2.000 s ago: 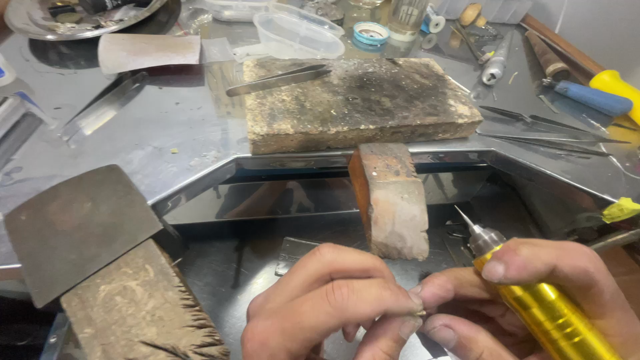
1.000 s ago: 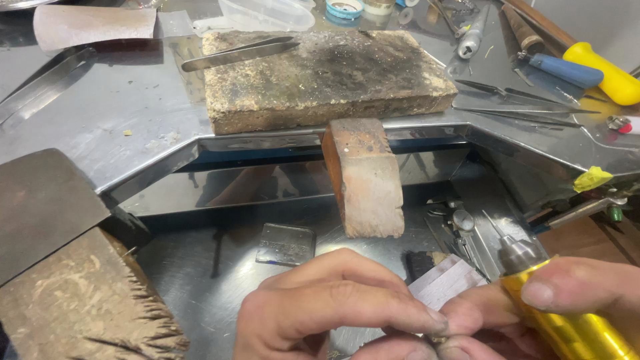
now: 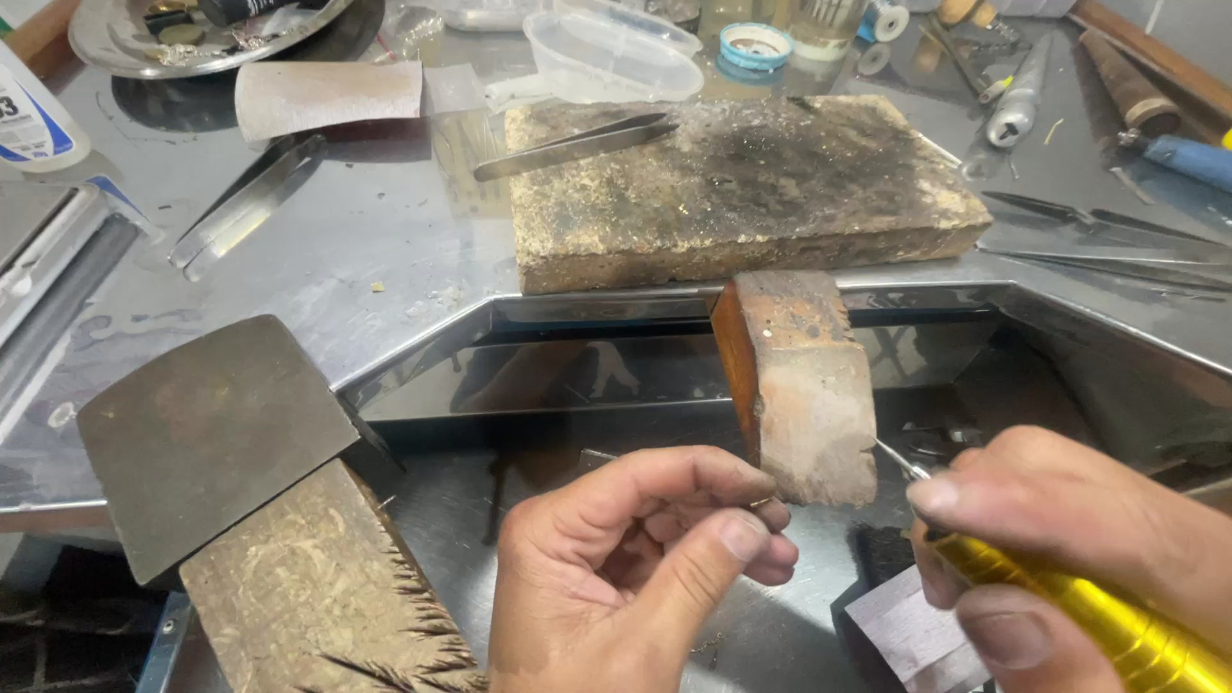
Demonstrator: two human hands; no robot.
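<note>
Between its thumb and index finger, my left hand [image 3: 640, 563] pinches a tiny metal piece [image 3: 762, 501], mostly hidden by the fingertips. My right hand [image 3: 1068, 539] is closed around a yellow metallic rotary handpiece [image 3: 1088, 616]. The handpiece's thin pointed bur [image 3: 897, 456] points up and left, just off the right side of the wooden bench pin [image 3: 813, 414]. The two hands are apart, with the left one below and partly in front of the pin.
A scorched soldering block [image 3: 741, 192] carries metal tweezers [image 3: 577, 146] behind the pin. At left, a steel bench block [image 3: 217, 448] adjoins a notched wooden block [image 3: 327, 587]. More tweezers [image 3: 248, 207] lie on the metal bench. Sandpaper [image 3: 910, 626] is in the tray below my right hand.
My hands, together in both earlier frames, have moved apart. The handpiece has shifted away from the left fingers, which still pinch the small piece.
</note>
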